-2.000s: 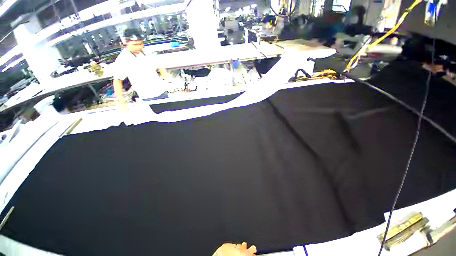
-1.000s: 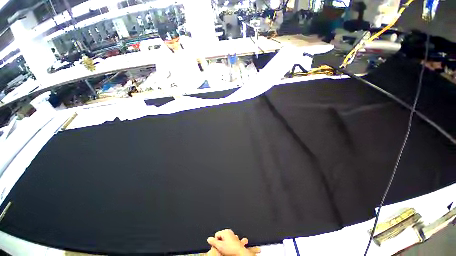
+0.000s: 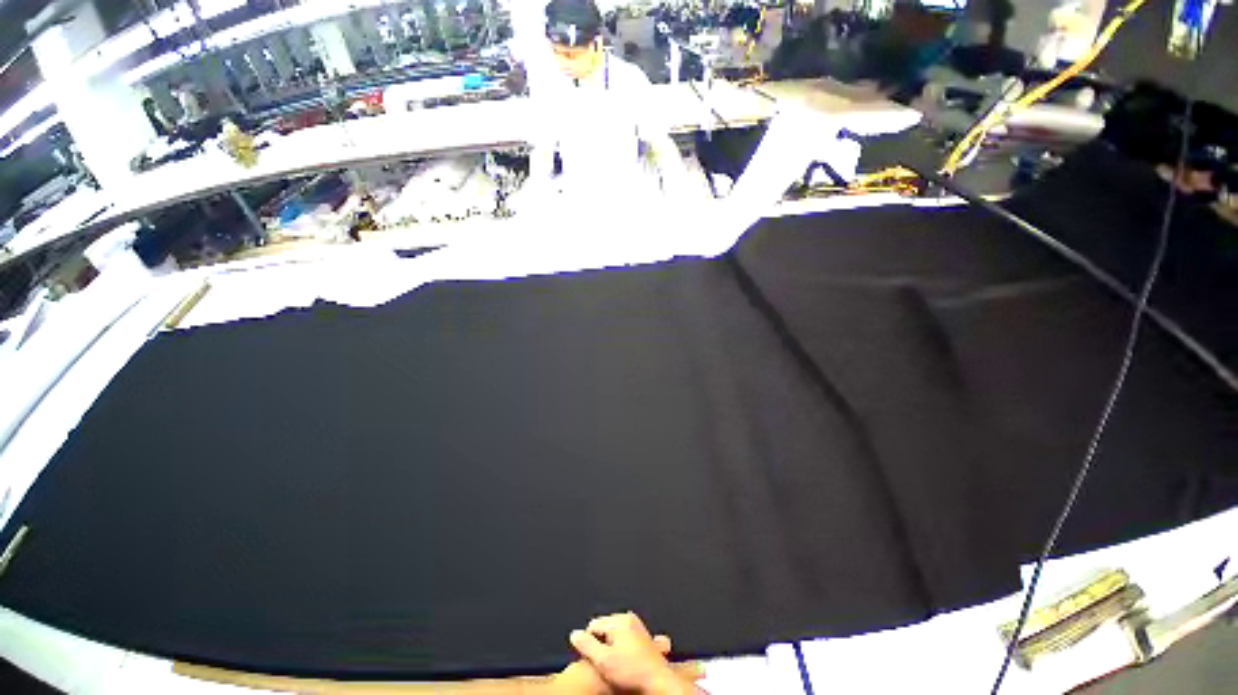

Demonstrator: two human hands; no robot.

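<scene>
A wide black fabric sheet (image 3: 448, 462) covers most of the table. Its long near edge runs close to the tan strip (image 3: 340, 683) at the table's front. My left hand (image 3: 580, 676) and my right hand (image 3: 633, 654) are together at the bottom centre, overlapping at the near fabric edge and partly cut off by the picture's rim. No object shows in them, but their fingers and palms are partly hidden. Long dark folds run through the fabric right of centre. Narrow metal bars lie at its far left corner (image 3: 188, 307) and near left corner (image 3: 12, 547).
A person (image 3: 597, 129) in white stands across the table by the far fabric edge. A black cable (image 3: 1107, 421) hangs over the right side. Yellowish bars (image 3: 1079, 611) lie at the near right edge. A long rail (image 3: 1059, 251) crosses the fabric at the right.
The person opposite, at the left two seconds ago and bent low one second ago, now stands upright near the centre. White material covers most of the dark strip beyond the fabric. My hands have come together.
</scene>
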